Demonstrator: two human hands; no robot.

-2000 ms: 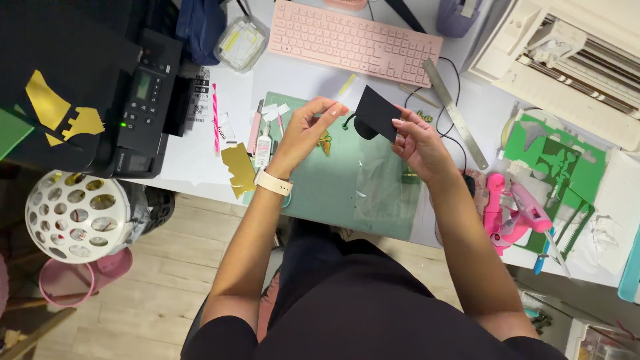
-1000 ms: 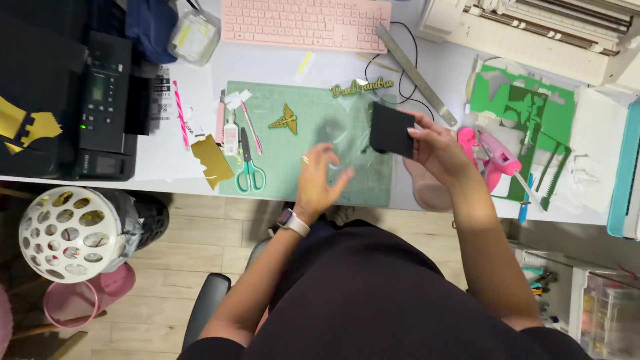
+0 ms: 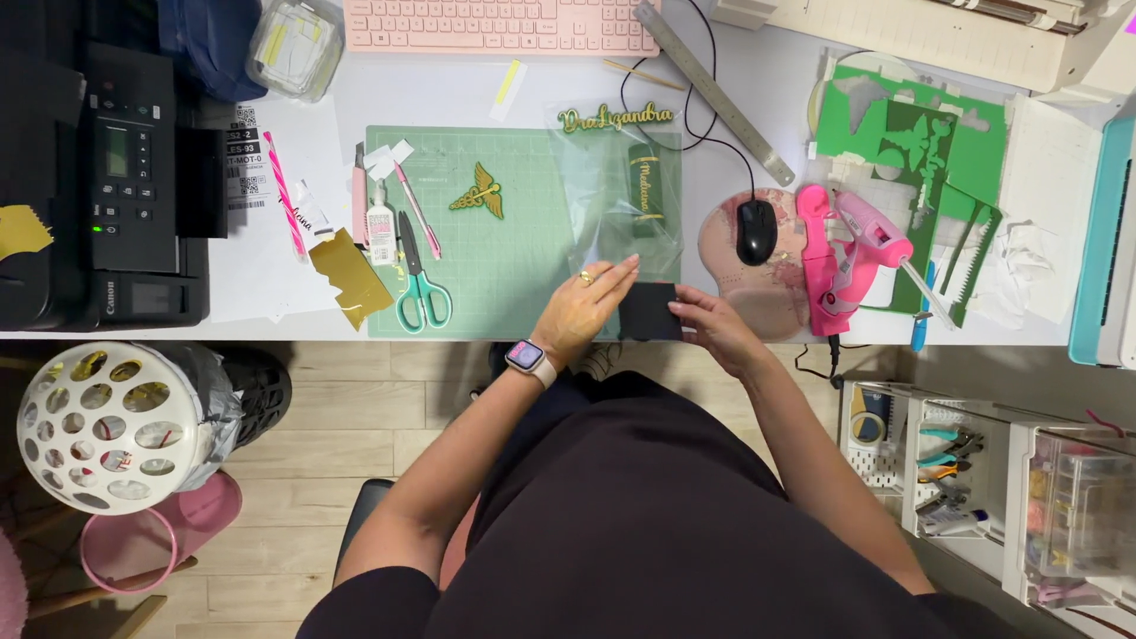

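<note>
My right hand grips the right edge of a small black square card piece at the front edge of the desk. My left hand lies at the card's left side, fingers extended together; whether it grips the card is unclear. Beyond both hands a clear plastic sheet or bag lies over the green cutting mat. On or under it are gold-and-green script lettering and a dark green banner piece with gold writing. A gold winged caduceus cutout rests on the mat, left of the plastic.
Teal-handled scissors, a glue bottle and a pink pen lie on the left. Rightward are a black mouse, a pink hot glue gun and a steel ruler. A pink keyboard stands at the back.
The black piece, earlier held up with a dark tassel or cord visible, has come down to the desk's front edge. My left hand has moved right to its side. The view has shifted.
</note>
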